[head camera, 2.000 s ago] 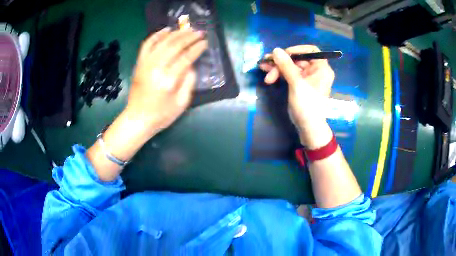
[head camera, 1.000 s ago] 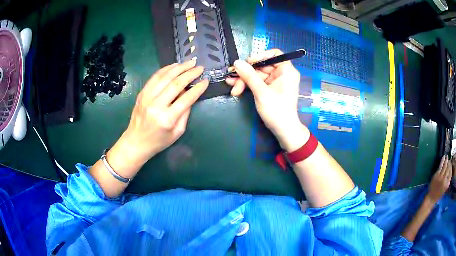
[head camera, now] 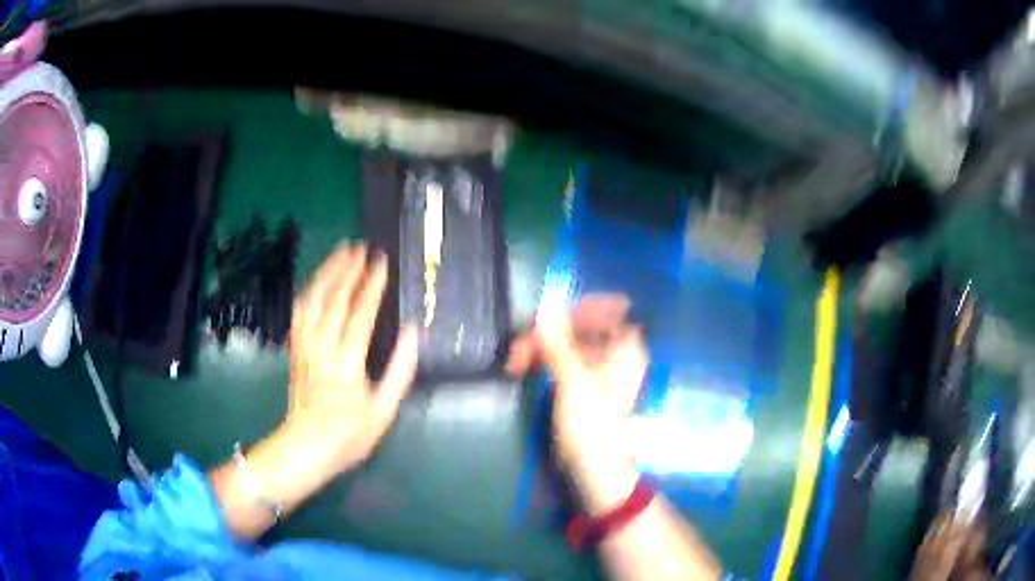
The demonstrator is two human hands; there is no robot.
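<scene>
The phone frame (head camera: 460, 272) lies on the black work pad (head camera: 384, 204), blurred, with a white and yellow strip (head camera: 432, 227) inside it. My left hand (head camera: 346, 340) is spread at the left edge of the pad, its thumb near the frame's lower left corner; nothing shows in it. My right hand (head camera: 592, 369) is right of the frame's lower end, fingers curled. The blur hides whether it holds the tweezers.
Blue-edged liner sheets (head camera: 715, 329) lie right of my right hand. A heap of small black parts (head camera: 255, 278) and a dark mat (head camera: 153, 255) lie left. A pink-and-white fan (head camera: 40, 204) stands far left. Another person's hand (head camera: 953, 550) shows at lower right.
The view has tilted up and blurred, so the bench sits lower in the picture. My left hand has come off the frame to its left; my right hand has drawn away from the frame's lower end.
</scene>
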